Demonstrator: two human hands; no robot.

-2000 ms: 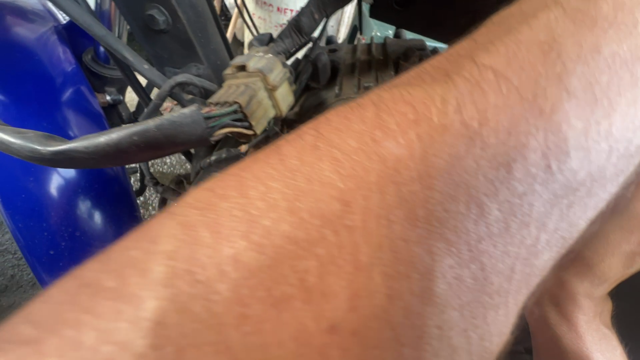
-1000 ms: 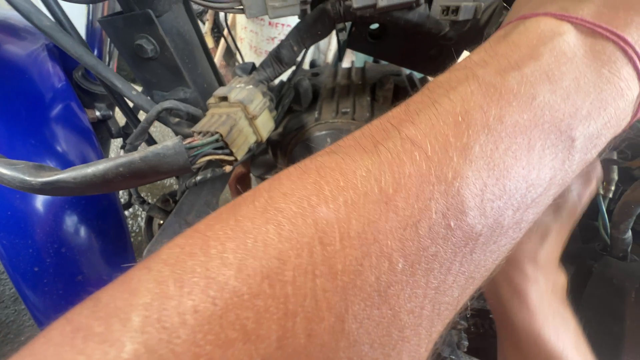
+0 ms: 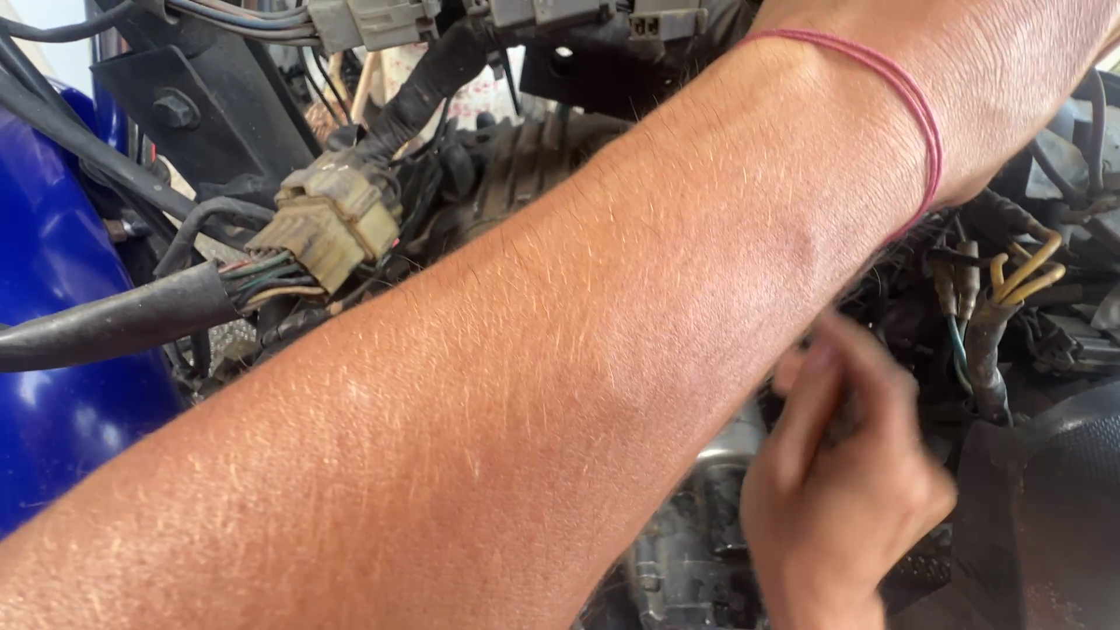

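My left forearm crosses the view from the lower left to the upper right, a thin pink cord (image 3: 919,114) around the wrist. Only part of my left hand (image 3: 997,79) shows beyond the cord; its fingers are hidden. My right hand (image 3: 849,481), slightly blurred, rises from the bottom right below the forearm, its fingers bent. Its fingertips are close to the forearm's lower edge and partly hidden, so a held thing cannot be made out. To its right, yellow wires (image 3: 1028,271) come out of a dark sleeve. A yellowed plastic multi-wire connector (image 3: 328,223) joins a black-sheathed cable left of the forearm.
Blue glossy bodywork (image 3: 52,350) stands at the left, beside a black metal bracket with a hex bolt (image 3: 175,109). Grey plastic connectors (image 3: 376,22) line the top. Metal engine parts (image 3: 691,542) lie below the forearm, and a dark panel (image 3: 1041,516) is at the lower right.
The view has shifted, showing more of the left wrist and its cord. My right hand, partly visible at the lower right before, now shows its bent fingers near the forearm.
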